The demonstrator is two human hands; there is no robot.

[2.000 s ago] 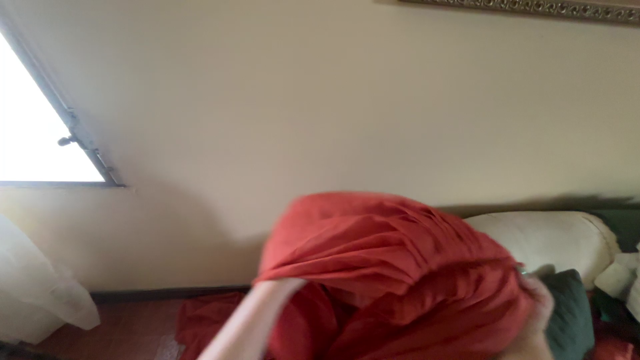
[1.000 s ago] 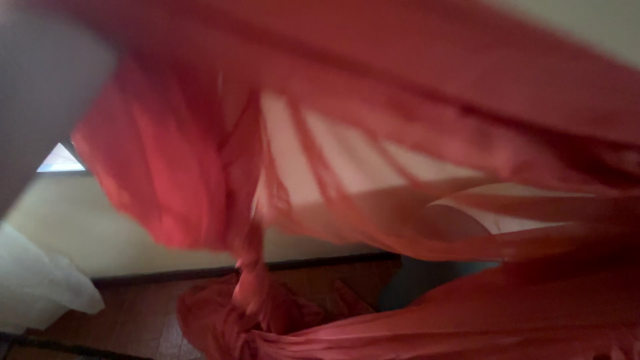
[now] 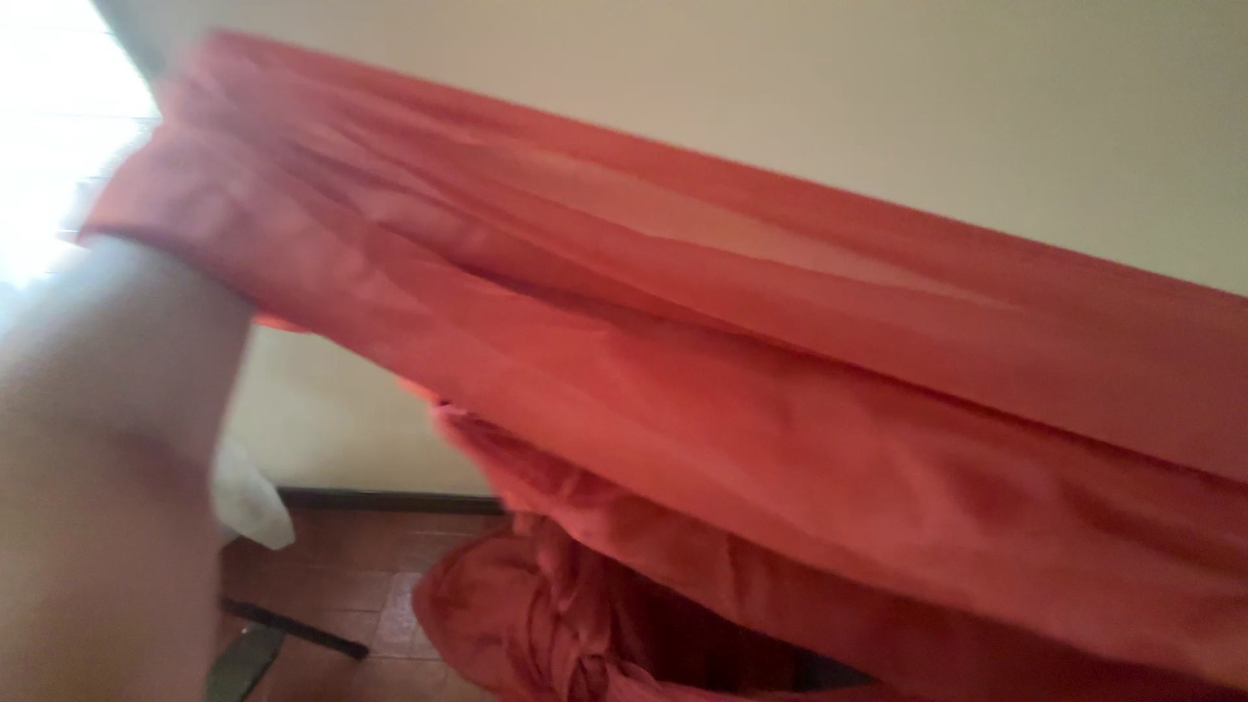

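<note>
A large sheet of thin red fabric (image 3: 682, 322) stretches across the view from the upper left to the right edge. My left forearm rises at the left, and the raised cloth is draped over its upper end, so my left hand is hidden beneath or behind the fabric. More of the red cloth lies bunched (image 3: 517, 614) low in the view, above the tiled floor. My right hand does not show; the fabric runs out of view at the right.
A plain cream wall (image 3: 926, 107) stands behind the cloth, with a bright window (image 3: 58, 117) at the upper left. Below are a white curtain end (image 3: 253, 497), a dark baseboard (image 3: 390, 501), reddish floor tiles (image 3: 331, 585) and a thin dark bar (image 3: 302, 629).
The red fabric, gathered in a bundle two seconds ago, is now spread wide and pulled up toward the upper left. My left forearm is raised.
</note>
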